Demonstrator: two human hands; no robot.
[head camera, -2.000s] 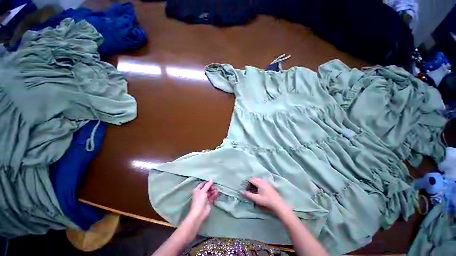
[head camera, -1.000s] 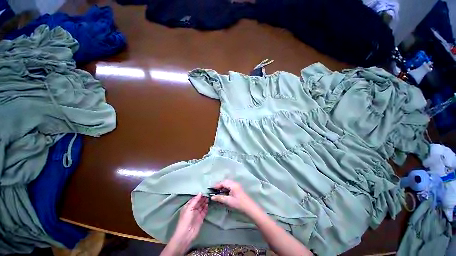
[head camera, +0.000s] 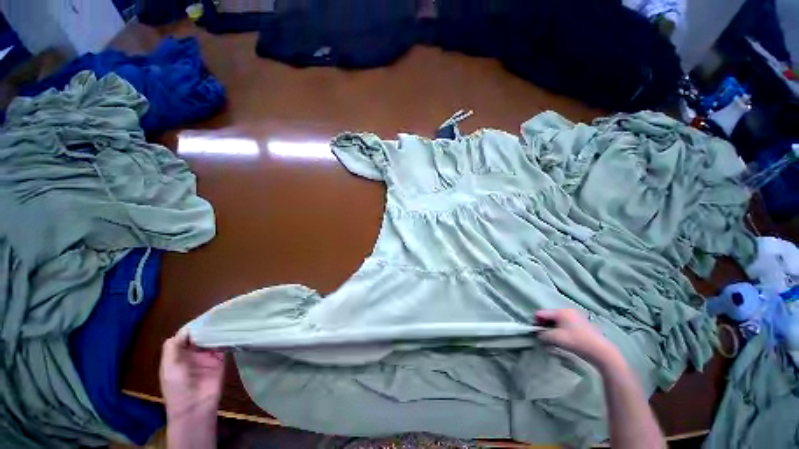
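Note:
A pale sage green tiered dress (head camera: 464, 228) lies spread before me, neckline away from me and skirt toward me. My left hand (head camera: 193, 373) grips the skirt's edge at the left, near the table's front edge. My right hand (head camera: 569, 333) grips the same edge at the right. The fabric between them is stretched into a nearly straight fold, with the lower layer of the skirt showing beneath it. A small dark spot shows at my right fingertips; I cannot tell what it is.
Green dresses (head camera: 79, 202) lie heaped at left over blue cloth (head camera: 118, 342). Another green heap (head camera: 666, 184) touches the dress at right. Black garments (head camera: 543, 44) lie across the far side. A grey-blue object (head camera: 738, 301) and a yellowish ring (head camera: 727, 340) are at the right edge.
My hands were close together on the skirt, with a small black tool at my right fingers. They have moved far apart, left and right, pulling the skirt's edge taut between them.

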